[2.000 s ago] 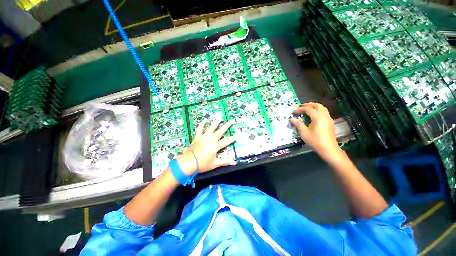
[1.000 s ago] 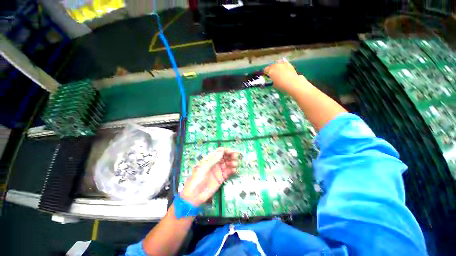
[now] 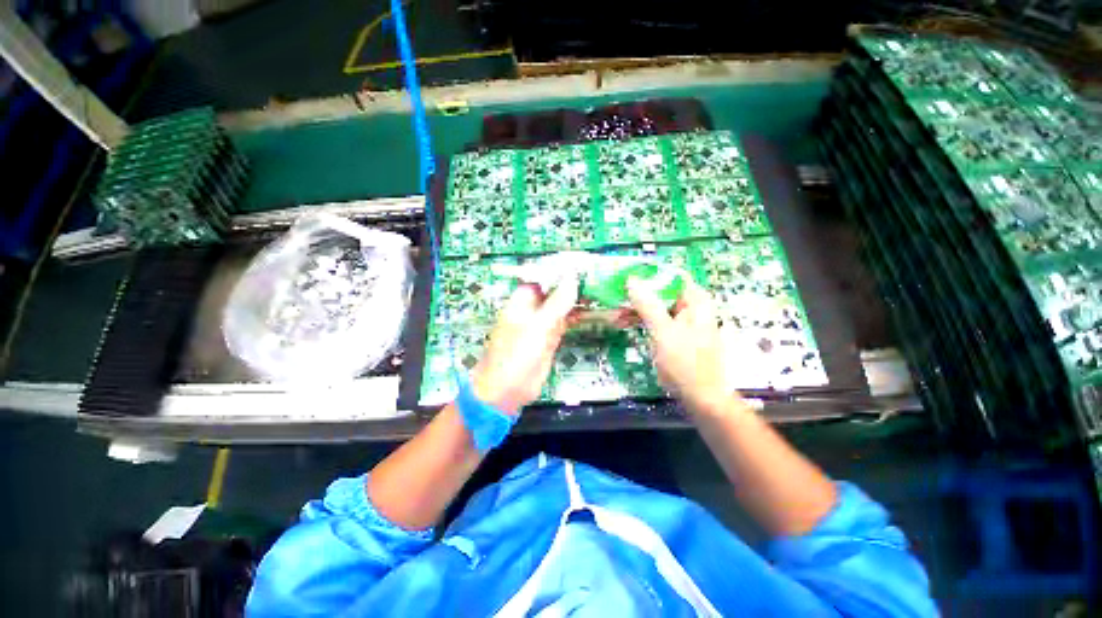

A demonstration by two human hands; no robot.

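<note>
A green and white bottle (image 3: 604, 278) lies sideways in both hands, above the middle of the circuit boards (image 3: 580, 193). My left hand (image 3: 528, 344) holds its white left end; a light blue strap is on that wrist. My right hand (image 3: 686, 338) holds its green right end. The boards lie in two rows on a black tray (image 3: 783, 199). The hands and bottle hide part of the front row.
A clear bag (image 3: 260, 320) of silvery parts lies left of the boards. A black ribbed rack (image 3: 135, 338) and upright boards (image 3: 173, 175) stand further left. A tall stack of board trays (image 3: 955, 242) stands at right. A blue cord (image 3: 415, 103) runs down behind the boards.
The right hand reached behind the boards, where the bottle lay, and came back over them with it. The left hand lifted off the boards and now holds the bottle too.
</note>
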